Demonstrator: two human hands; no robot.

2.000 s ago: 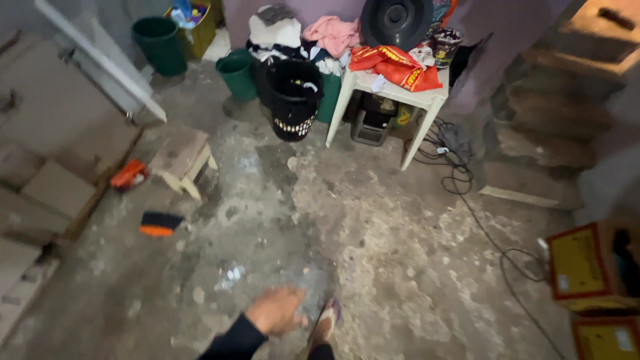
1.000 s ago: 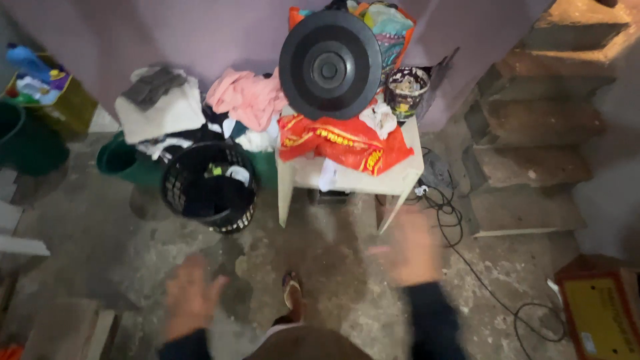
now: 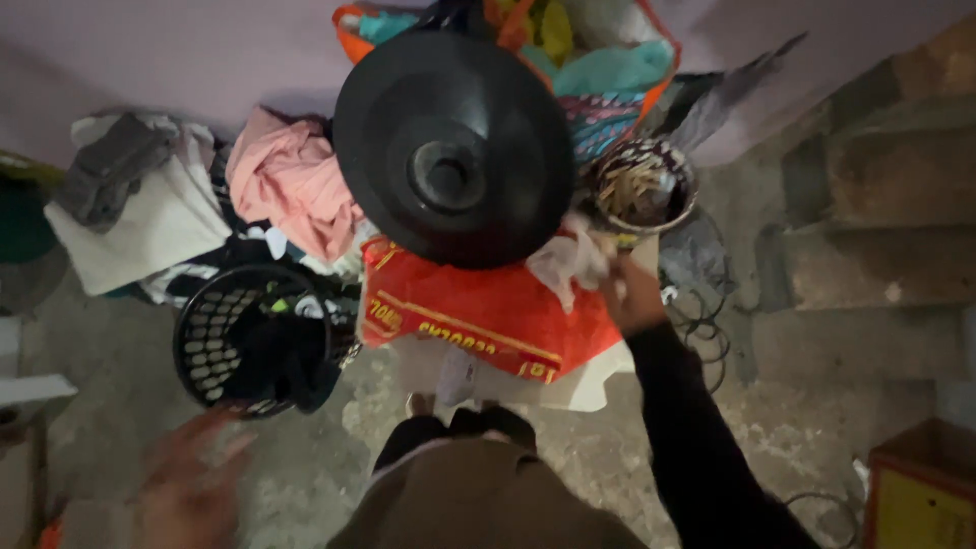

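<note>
My right hand [image 3: 631,293] is at the right side of the small white table [image 3: 591,387], touching or very near a crumpled whitish plastic bag [image 3: 568,263]; whether the fingers grip it is unclear. That bag lies on a red plastic sack [image 3: 473,320] with yellow print. A large round black lid or basin [image 3: 454,149] covers the sack's back part. Behind my right hand stands a patterned bucket [image 3: 644,187] holding clothespins. My left hand [image 3: 198,476], blurred and holding nothing visible, hovers near the black laundry basket [image 3: 255,343], which has dark clothes inside.
Pink cloth [image 3: 290,183] and white and grey clothes [image 3: 152,198] are piled left of the table. A colourful bag [image 3: 610,84] stands behind the lid. Cables [image 3: 705,335] lie on the floor at right, near concrete steps [image 3: 884,221]. A yellow-and-red box [image 3: 919,496] is at lower right.
My view has moved up close to the table. My right hand has reached forward from the table's front to the whitish bag. My left hand is now near the black basket's front.
</note>
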